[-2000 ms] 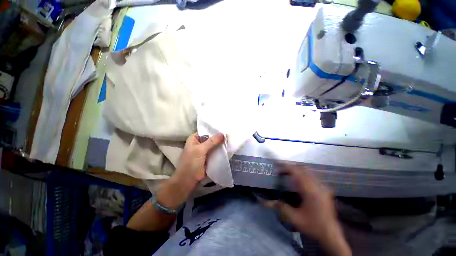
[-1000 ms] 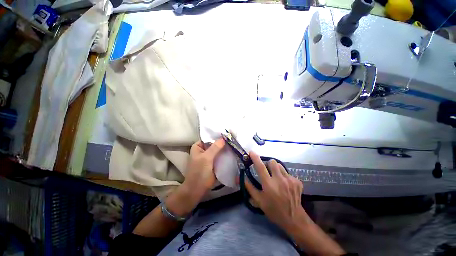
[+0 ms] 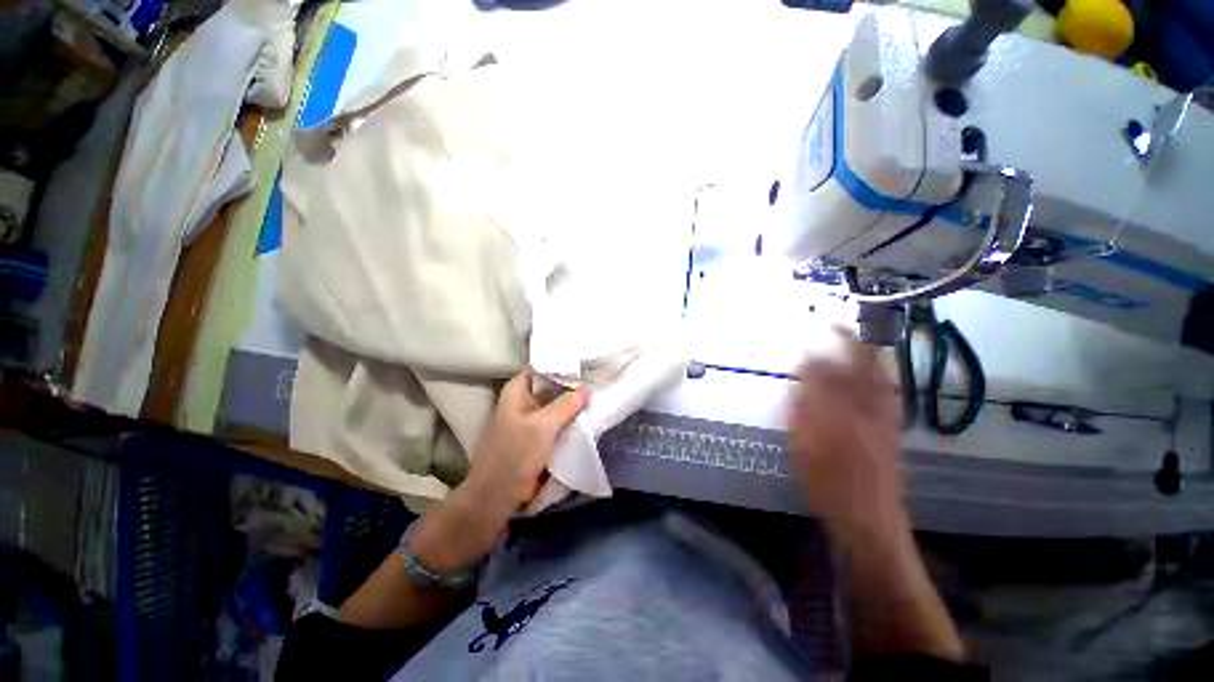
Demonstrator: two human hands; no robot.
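Observation:
The cream garment (image 3: 400,253) lies bunched on the table left of the needle area, its right part washed out by glare. My left hand (image 3: 517,440) pinches its edge at the table's front, with a pale flap hanging below the fingers. My right hand (image 3: 848,420) is blurred, off the cloth, near the scissors. The scissors (image 3: 948,380) lie on the table under the machine arm, dark loops toward me. I cannot tell whether my right hand touches them.
The white sewing machine head (image 3: 879,147) stands at the right. Small snips (image 3: 1054,417) lie right of the scissors. The ruler-marked grey edge (image 3: 706,449) runs along the front. A long cream strip (image 3: 153,227) lies at far left. A blue basket (image 3: 173,573) is below.
The scissors were in my right hand at the cloth and now lie under the machine arm. My right hand has moved right, away from the cloth. My left hand still holds the edge.

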